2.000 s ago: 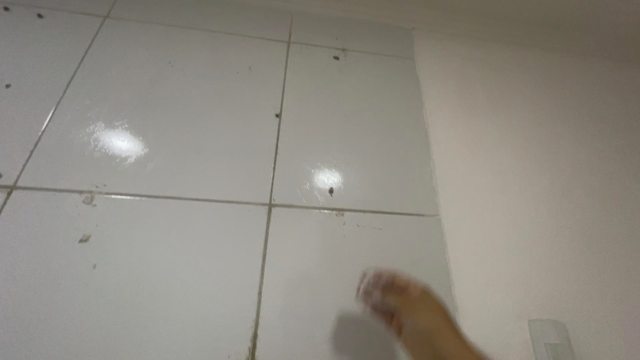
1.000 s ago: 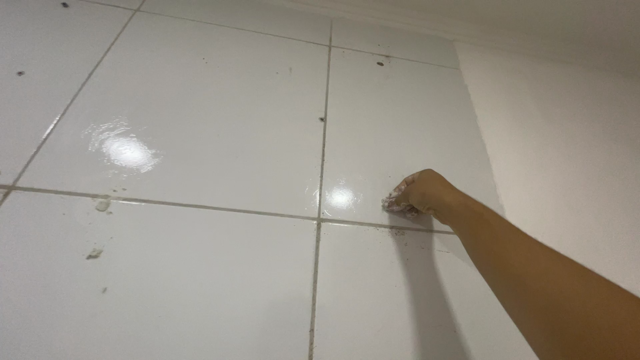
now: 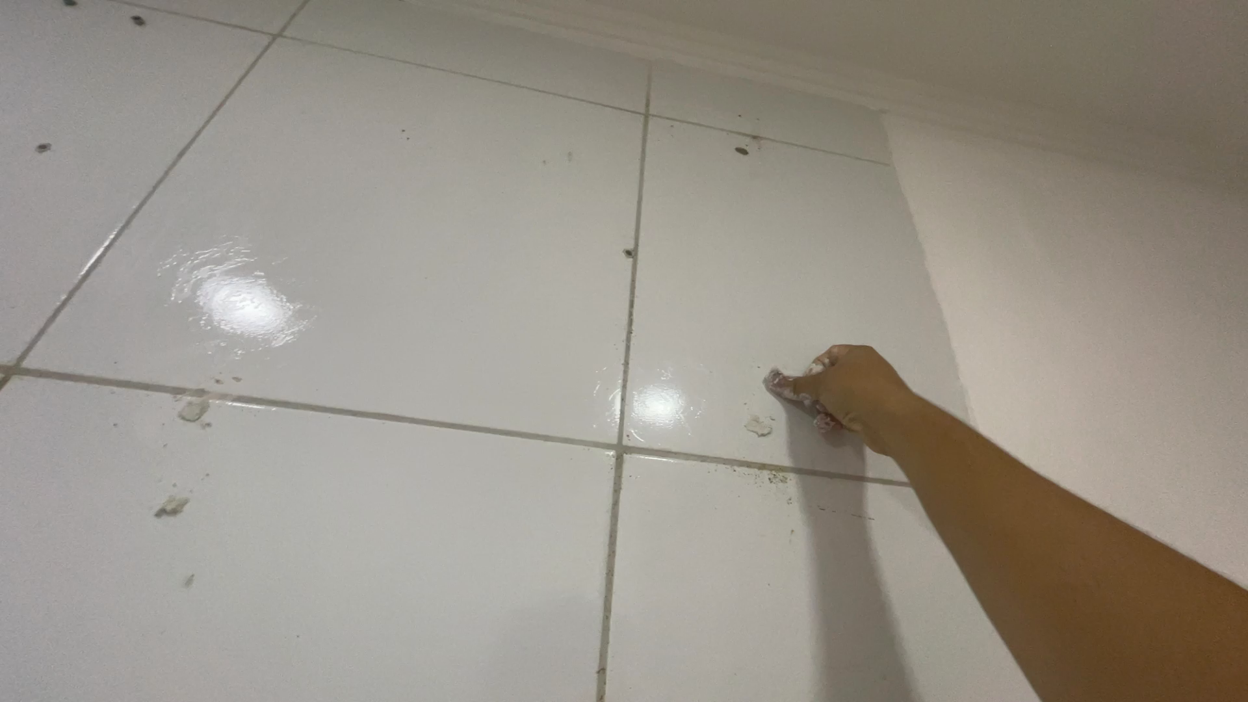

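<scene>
My right hand (image 3: 848,395) reaches up from the lower right to the white glazed wall tile (image 3: 780,263). White paste coats its fingertips, which are drawn together close to the tile; whether something small is pinched between them cannot be made out. Just left of the fingers, a whitish paste patch (image 3: 759,426) sticks to the tile, above the horizontal grout line (image 3: 712,460). Two more patches, one on the grout line (image 3: 194,407) and one lower down (image 3: 172,506), show at the left. My left hand is out of view.
Dark drilled holes dot the tiles, one near the top right (image 3: 742,151) and one beside the vertical grout line (image 3: 628,253). A plain painted wall (image 3: 1092,322) adjoins the tiles at the right, below ceiling molding (image 3: 780,73). Lamp glare lies on the tiles.
My right hand was blurred and lower two seconds ago, then reached the dark hole above the grout line. Now it is slightly to the right, and a whitish patch shows where that hole was.
</scene>
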